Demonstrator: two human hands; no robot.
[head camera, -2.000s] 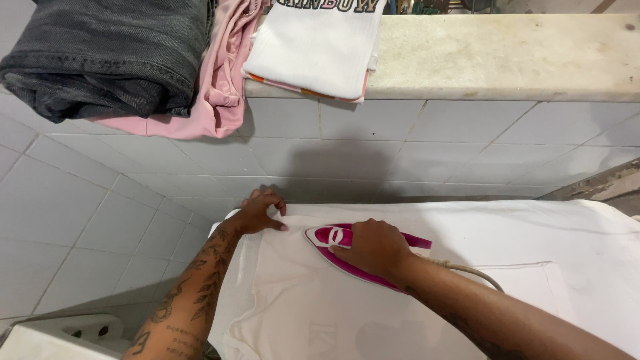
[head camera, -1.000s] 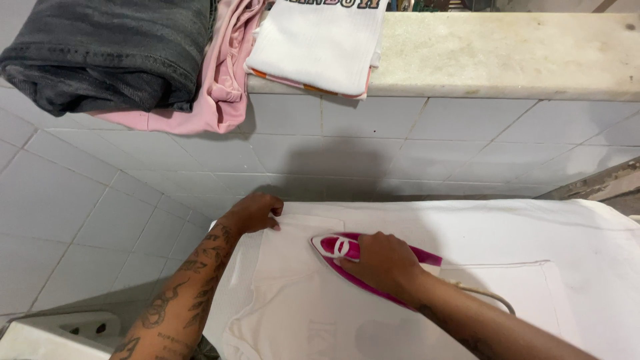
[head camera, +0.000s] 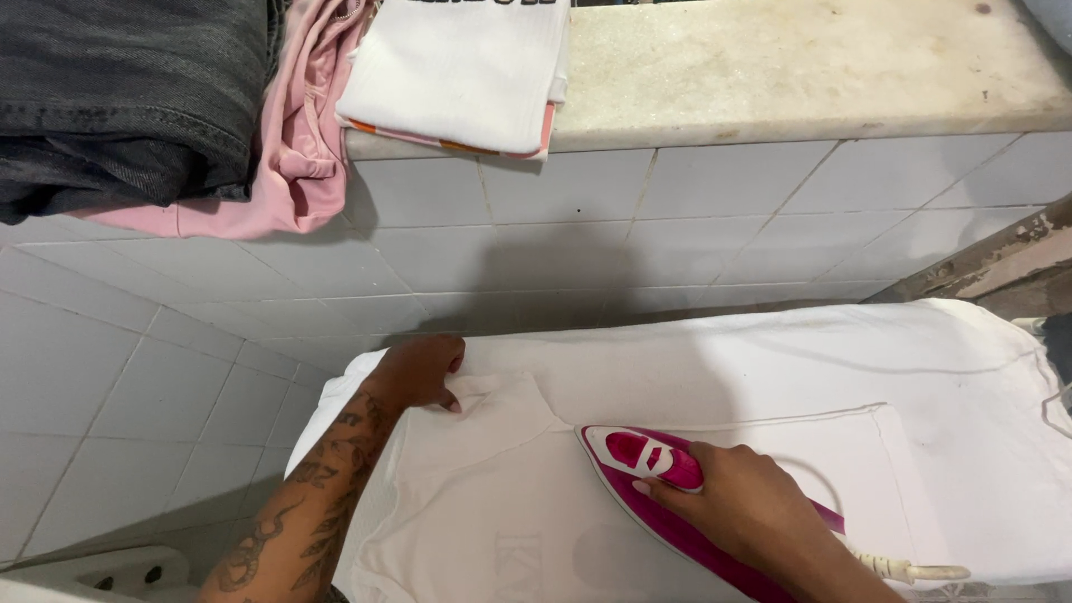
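A thin white garment (head camera: 469, 494) lies spread over a board covered with white cloth (head camera: 804, 352), and faint lettering shows through the fabric. My right hand (head camera: 737, 494) is closed round the handle of a magenta and white clothes iron (head camera: 603, 469), whose tip points up and left near the garment's upper edge. At the garment's upper left corner is my left hand (head camera: 423, 373), thumb and fingers bent at the fabric; whether they pinch it is hard to see. The iron's soleplate is hidden.
Above, a marble ledge (head camera: 754, 75) holds folded dark grey jeans (head camera: 126, 100), a pink garment (head camera: 310, 167) and a folded white top (head camera: 461, 75). A tiled wall (head camera: 569, 193) runs behind the board. The iron's cord (head camera: 888, 568) trails right. A pale plastic object (head camera: 109, 574) sits lower left.
The iron, in my right hand, has shifted down the garment. My left hand has stayed near the garment's upper left corner, its fingers changing position.
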